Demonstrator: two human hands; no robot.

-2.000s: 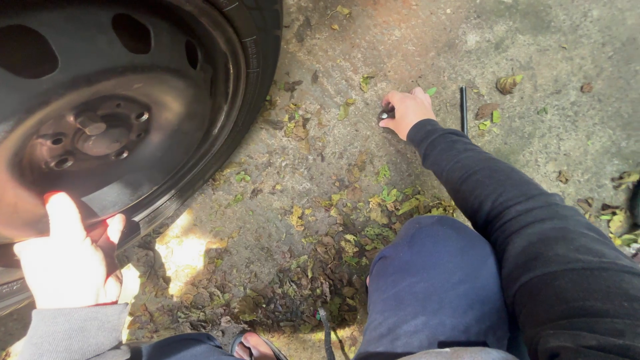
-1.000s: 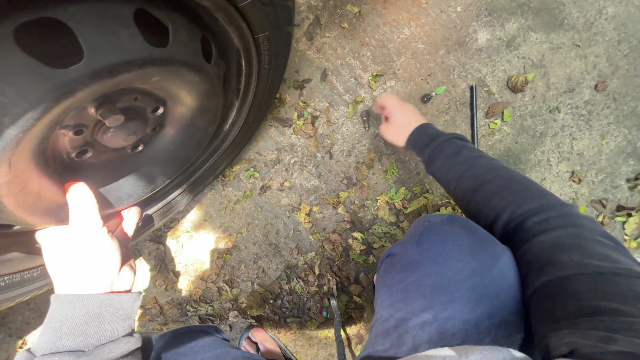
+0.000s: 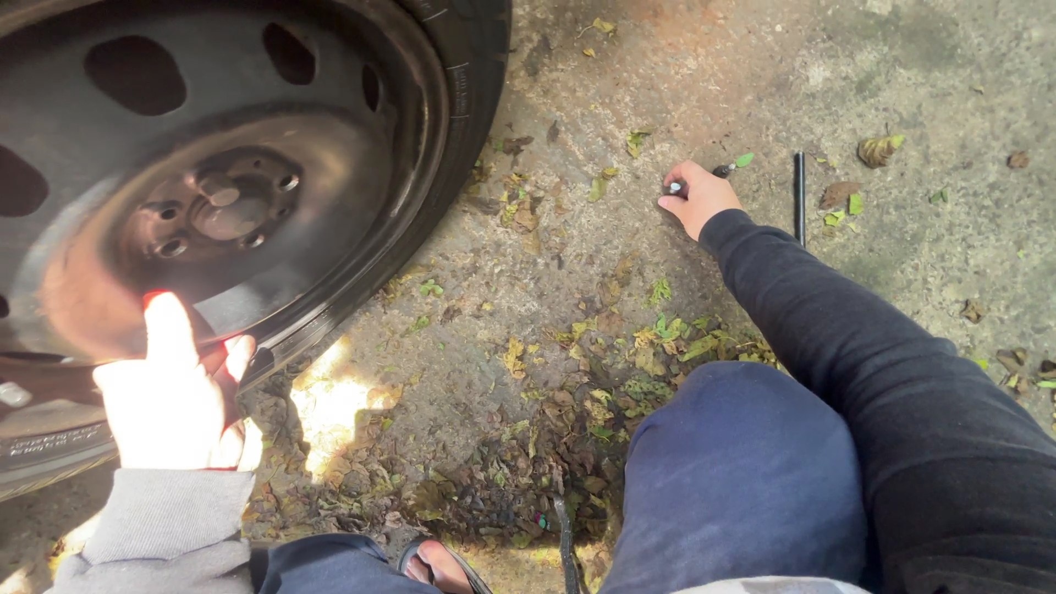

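A car wheel with a dark steel rim (image 3: 330,223) and black tyre (image 3: 483,91) fills the upper left. Its hub shows several bolt holes, with no bolts visible in them. My left hand (image 3: 177,396), very bright in the sun, grips the wheel's lower edge, thumb on the rim face and fingers near the tyre; some fingertips are hidden. Low over the concrete, my right hand (image 3: 701,194) pinches a small shiny-ended metal piece (image 3: 675,188), possibly a wheel bolt. Just beyond that hand, a similar small dark piece (image 3: 723,170) lies beside a green leaf.
A black metal rod (image 3: 799,198) lies on the concrete ground (image 3: 932,99), right of my right hand. Dry leaves (image 3: 544,462) are heaped between my sandalled foot (image 3: 441,565) and bent knee (image 3: 742,470). A thin dark strip (image 3: 567,536) lies near the foot.
My right hand has stayed low over the same patch of ground, shifting slightly. The small dark piece by the leaf shows now and one second ago. My left hand has remained at the wheel.
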